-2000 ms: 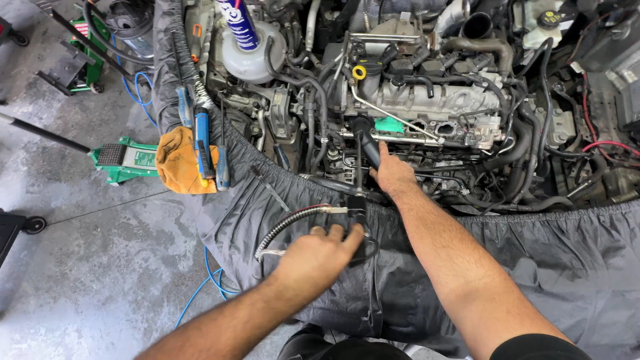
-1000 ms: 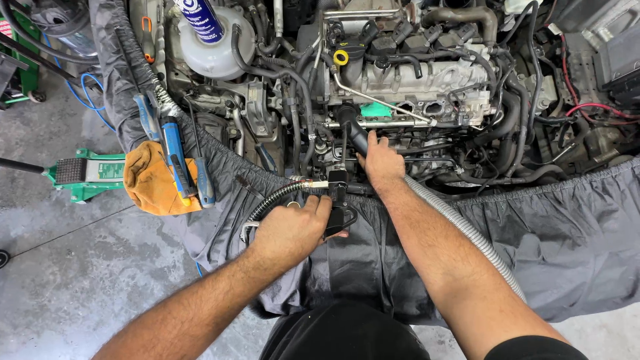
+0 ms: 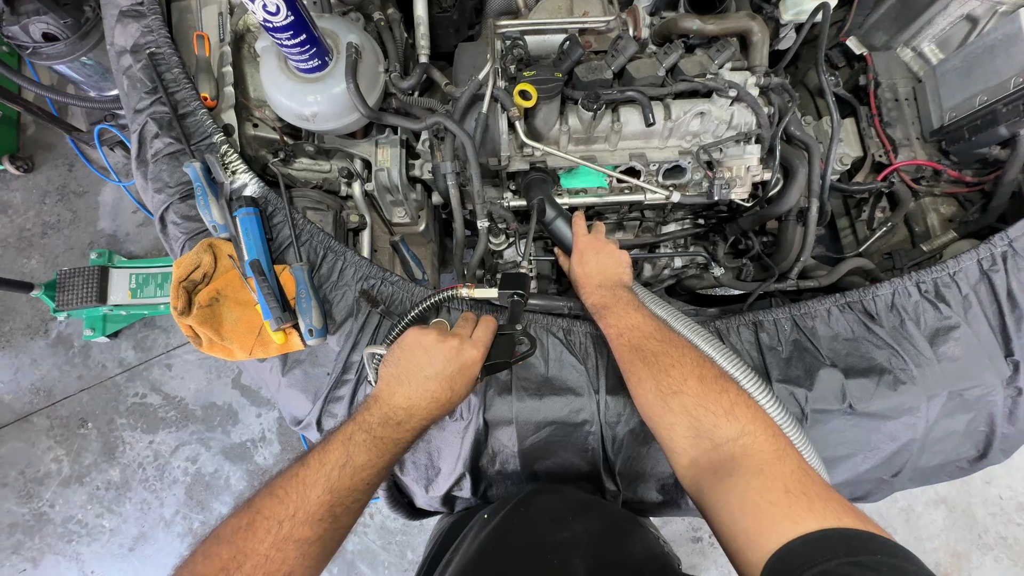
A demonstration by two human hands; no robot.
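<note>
My left hand (image 3: 438, 360) is closed around the black handle of a spray gun (image 3: 514, 308), with a spring-wrapped hose (image 3: 420, 310) joined to its head. The gun's thin tube points up toward the engine (image 3: 640, 120). My right hand (image 3: 596, 260) grips a black suction nozzle (image 3: 552, 218), whose end rests against an intake port on the cylinder head. From under my right forearm a grey corrugated hose (image 3: 728, 364) runs down to the right. Green cloth or tape (image 3: 584, 178) covers part of the head beside the nozzle; open ports (image 3: 674, 173) show to its right.
A dark fender cover (image 3: 800, 384) drapes the car's front edge. An orange cloth (image 3: 212, 300) with screwdrivers (image 3: 309, 304) and a blue tool lies at left. A spray can (image 3: 292, 36) stands by the white coolant reservoir (image 3: 324, 88). A green floor jack (image 3: 120, 288) is on the floor.
The view has shifted closer to the engine. The grey corrugated hose, not plain two seconds ago, shows beside my right forearm. Both hands keep their holds on the gun and the nozzle.
</note>
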